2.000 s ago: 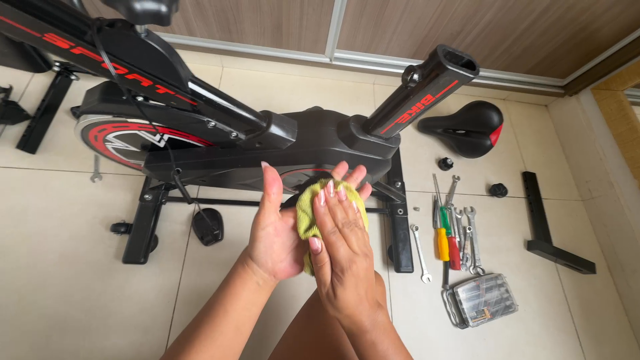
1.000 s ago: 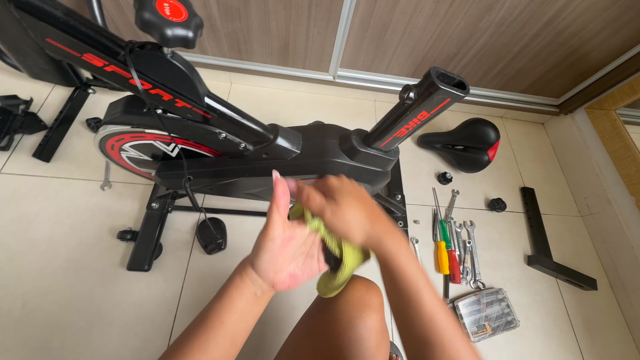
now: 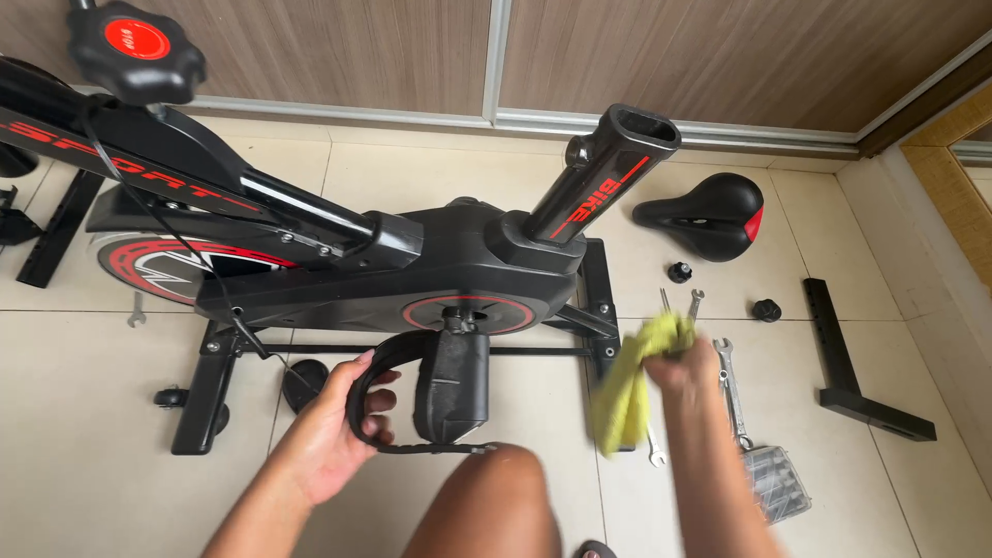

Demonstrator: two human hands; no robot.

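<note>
My left hand (image 3: 341, 422) grips the looped black pedal strap (image 3: 364, 395), which curves out from the left side of the exercise bike's pedal (image 3: 463, 387). That pedal hangs from the crank in front of the black housing (image 3: 434, 263). In my right hand (image 3: 686, 368) is a yellow-green cloth (image 3: 628, 387), bunched at the top and hanging down to the left, blurred by motion. The open seat-post tube (image 3: 601, 178) rises behind, and the red-and-white flywheel (image 3: 170, 267) is at the left.
On the tiles at right lie a black saddle (image 3: 709, 217), two black knobs (image 3: 680, 271) (image 3: 766, 310), wrenches (image 3: 730, 387), a clear case (image 3: 777, 484) and a black L-shaped post (image 3: 841, 356). A round stop knob (image 3: 138, 50) stands upper left. My bent knee (image 3: 496, 488) is below the pedal.
My hands have come apart. The cloth, between both hands before, has moved right in my right hand. My left hand now holds the strap, and the pedal has come into sight.
</note>
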